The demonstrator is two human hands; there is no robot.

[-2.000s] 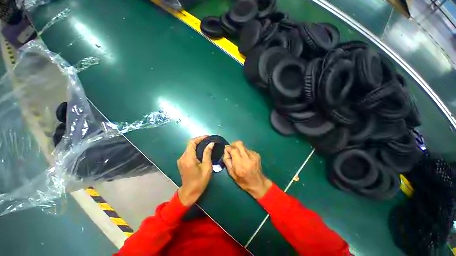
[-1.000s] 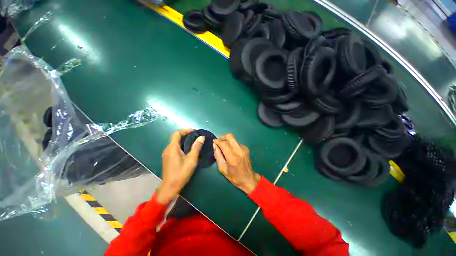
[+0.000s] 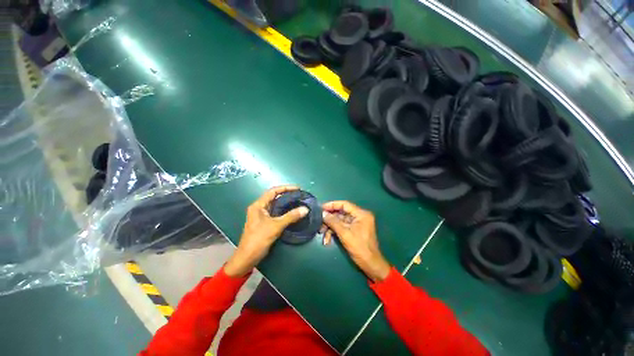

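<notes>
A round black ear pad (image 3: 297, 228) is held just over the green bench near its front edge. My left hand (image 3: 265, 226) grips it from the left, with the thumb across its face. My right hand (image 3: 353, 233) is at the pad's right rim, with thumb and fingertips pinched together on the edge. What lies under the pad is hidden. A large heap of loose black ear pads (image 3: 410, 119) lies at the upper right of the bench.
A crinkled clear plastic bag (image 3: 90, 201) with black pads inside is at the left bench edge. A clear strip (image 3: 208, 174) runs from it onto the bench. A dark, lacy-looking heap (image 3: 598, 292) is at the lower right.
The view has shifted. The pad's face is now turned more toward me, and my right hand has moved out to its right rim with its fingers more spread. The pale spot under the pad no longer shows.
</notes>
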